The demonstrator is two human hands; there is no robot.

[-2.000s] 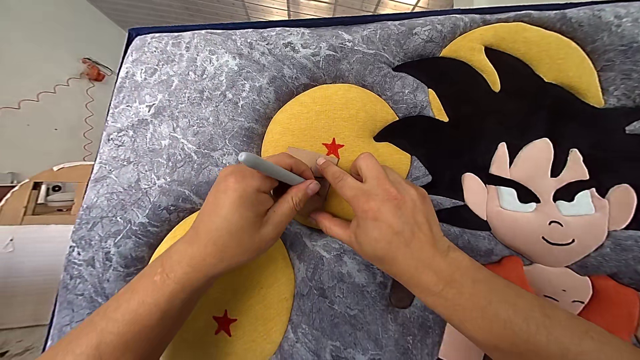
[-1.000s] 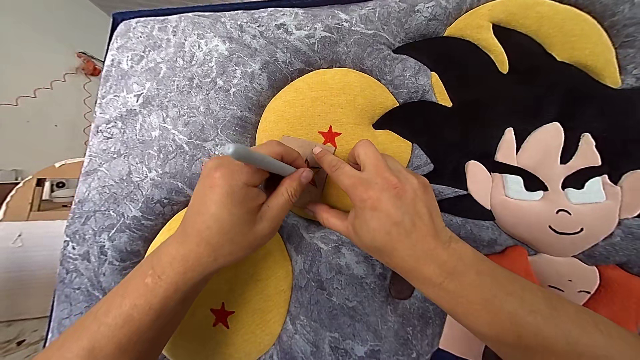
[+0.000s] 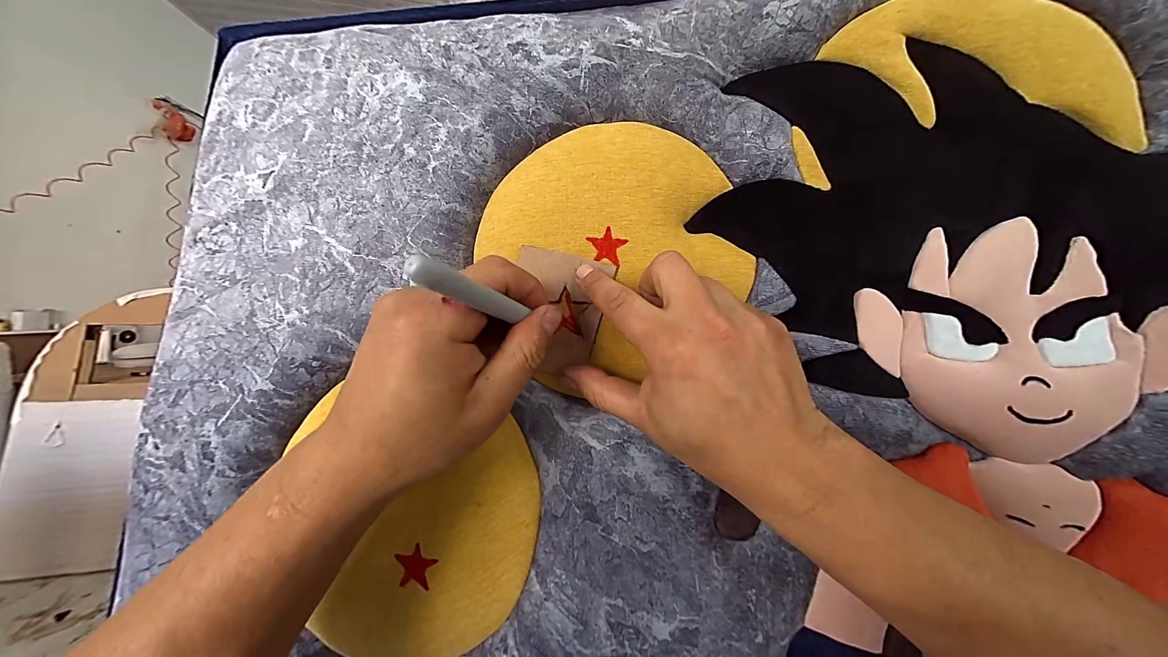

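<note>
My left hand [image 3: 447,365] grips a light grey marker [image 3: 470,290], its tip hidden behind my fingers at a star-shaped cutout in a cardboard stencil [image 3: 547,266]. Red shows inside the cutout. With forefinger and thumb spread, my right hand [image 3: 703,356] presses the stencil against a yellow fabric disc [image 3: 611,173]. One red star [image 3: 607,245] stands on that disc just above the stencil. A second yellow disc [image 3: 438,529] at the lower left carries another red star [image 3: 416,567], partly under my left forearm.
Grey marbled fabric [image 3: 328,164] covers the padded panel around the discs. At the right is a black-haired cartoon figure [image 3: 1022,365] in fabric pieces, with a yellow disc [image 3: 1049,55] behind its hair. A coiled red hose [image 3: 91,169] hangs on the left wall.
My left hand and the marker have shifted slightly at the cutout, where red is now visible. My right hand stays on the stencil.
</note>
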